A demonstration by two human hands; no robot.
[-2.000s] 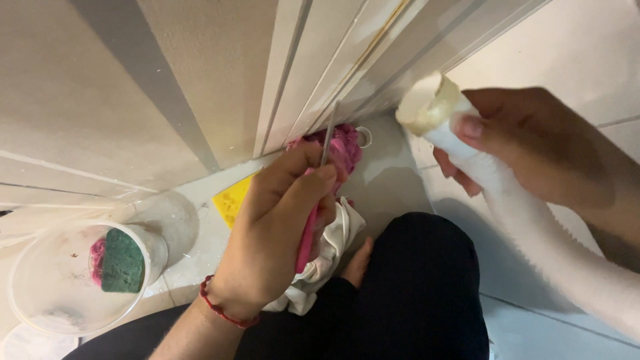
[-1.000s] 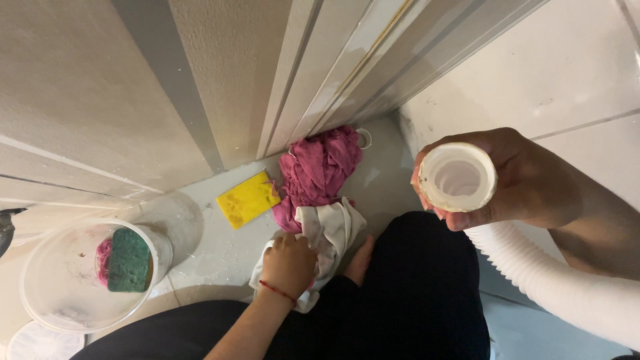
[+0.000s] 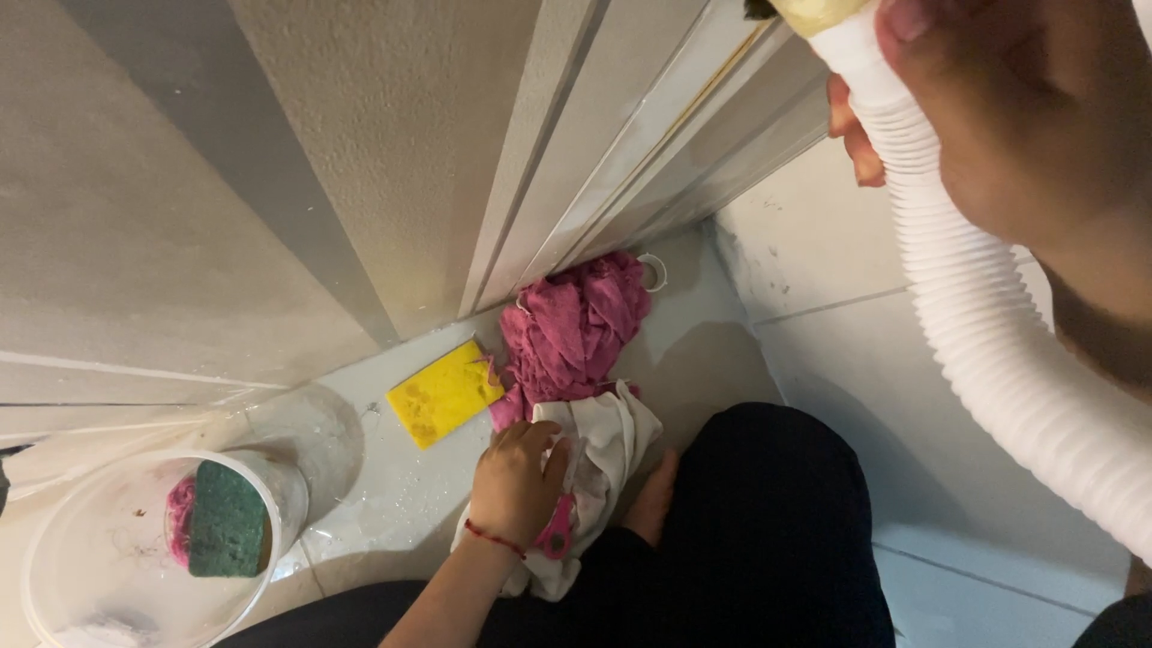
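My left hand (image 3: 515,484), with a red string bracelet at the wrist, is low over a crumpled white cloth (image 3: 605,450) on the floor. Beside its fingers, against the cloth, is a pink-handled tool (image 3: 558,529); whether the fingers grip tool or cloth is unclear. At the upper right, my right hand (image 3: 999,117) grips a white corrugated plastic drain hose (image 3: 958,297) just below its yellowish end fitting (image 3: 821,11), which the frame's top edge cuts off. A wet pink cloth (image 3: 576,328) lies bunched against the panel, touching the white cloth.
A yellow sponge (image 3: 445,393) lies left of the pink cloth. A clear plastic tub (image 3: 270,486) at lower left holds a green scouring pad (image 3: 227,520) and something pink. A white ring (image 3: 654,273) is near the panel (image 3: 423,108). My dark-clothed knee (image 3: 774,522) and tiled surfaces are at right.
Two seconds ago my left hand held the pink-handled tool up in front of the panel; now hand and tool are down at the white cloth. My right hand has moved the hose end toward the upper edge.
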